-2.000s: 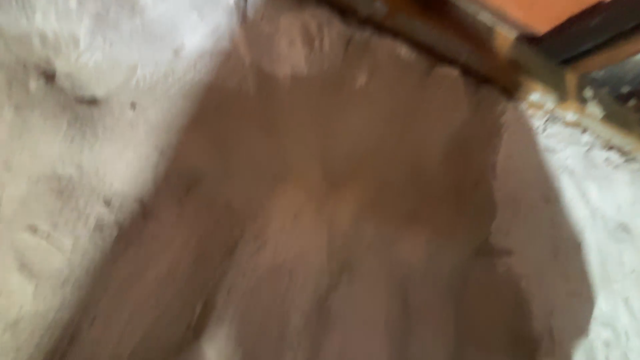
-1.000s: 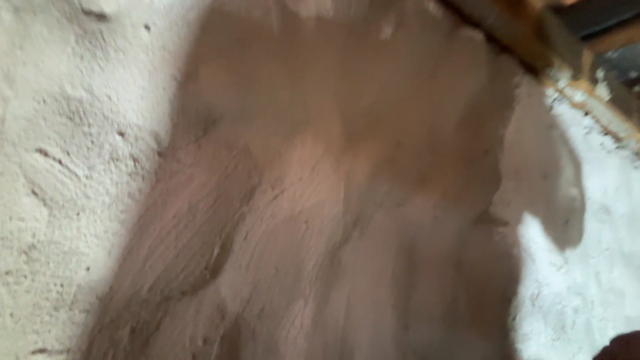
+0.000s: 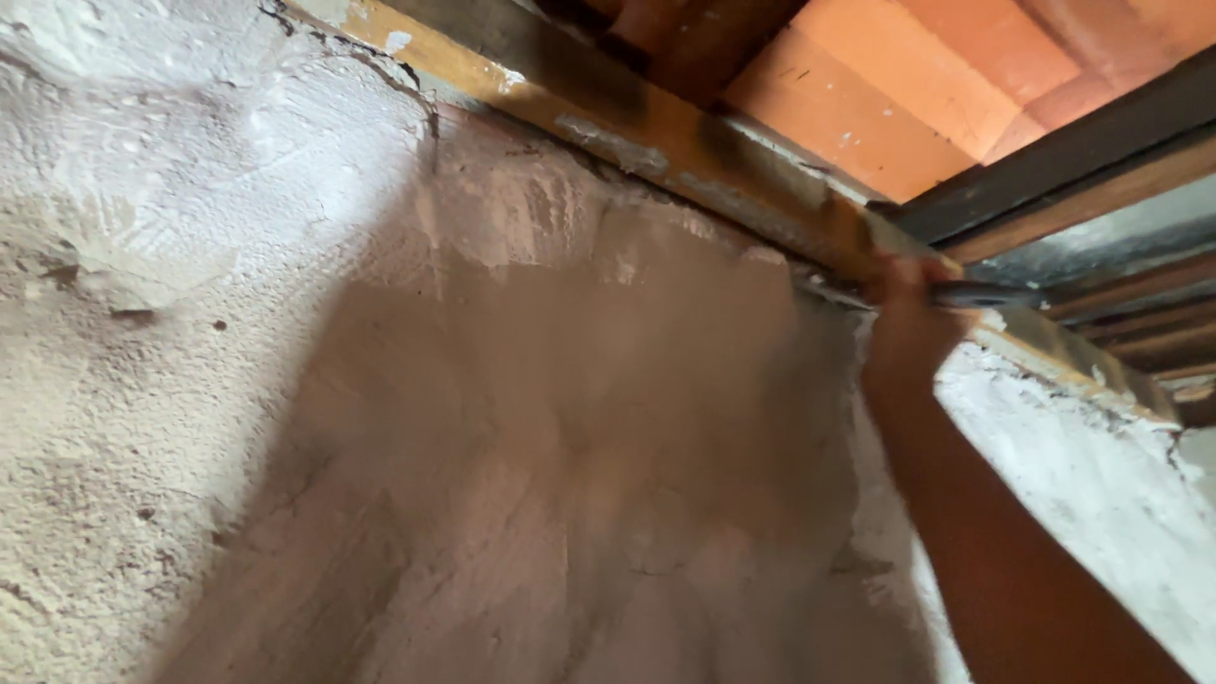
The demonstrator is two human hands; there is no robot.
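Observation:
My right hand (image 3: 914, 309) reaches up from the lower right, its fingers closed around the handle of a trowel-like tool (image 3: 993, 294). Motion blurs both, and the tool's thin blade, pointing left, lies at the top right edge of the brown plaster patch (image 3: 589, 408), just under the wooden beam. The patch looks damp and smooth in its upper part, with streaks lower down and rougher marks near the beam. I do not see my left hand.
A worn yellowish wooden beam (image 3: 703, 180) slants down to the right along the wall's top. Above it are dark rafters (image 3: 1064, 142) and orange roof tiles (image 3: 855, 104). Rough whitish wall (image 3: 123, 399) flanks the patch on the left, more white wall (image 3: 1092, 494) on the right.
My right hand and forearm have come into view with the tool, up at the beam. The view has shifted upward, showing more of the beam and roof.

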